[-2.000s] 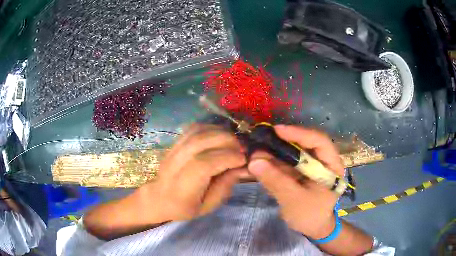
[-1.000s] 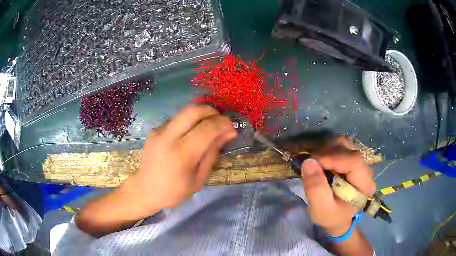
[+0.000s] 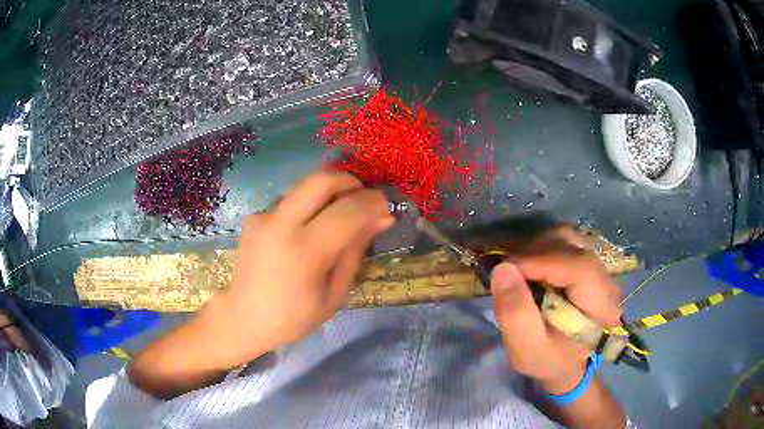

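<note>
My right hand [image 3: 557,306] is closed around the soldering iron [image 3: 543,303], whose metal tip points up and left toward a small silvery workpiece [image 3: 400,207]. The workpiece sits on a dark rest just below the pile of red wires [image 3: 389,142]. My left hand [image 3: 306,251] is beside it on the left, fingers bent together with fingertips close to the workpiece. What the left fingers hold, if anything, is hidden. A thin solder wire [image 3: 100,242] runs along the bench from the left toward this hand.
A clear tray [image 3: 209,123] packed with grey parts is upper left. Dark red components [image 3: 180,182] lie below it. A black housing [image 3: 553,50] and a white bowl [image 3: 689,138] of silver grains are upper right. A worn yellow-brown strip [image 3: 151,281] lines the near edge.
My hands were together two seconds ago and are now apart. My right hand has moved right, and the iron tip now points at the workpiece. Over the last second it shifted slightly left.
</note>
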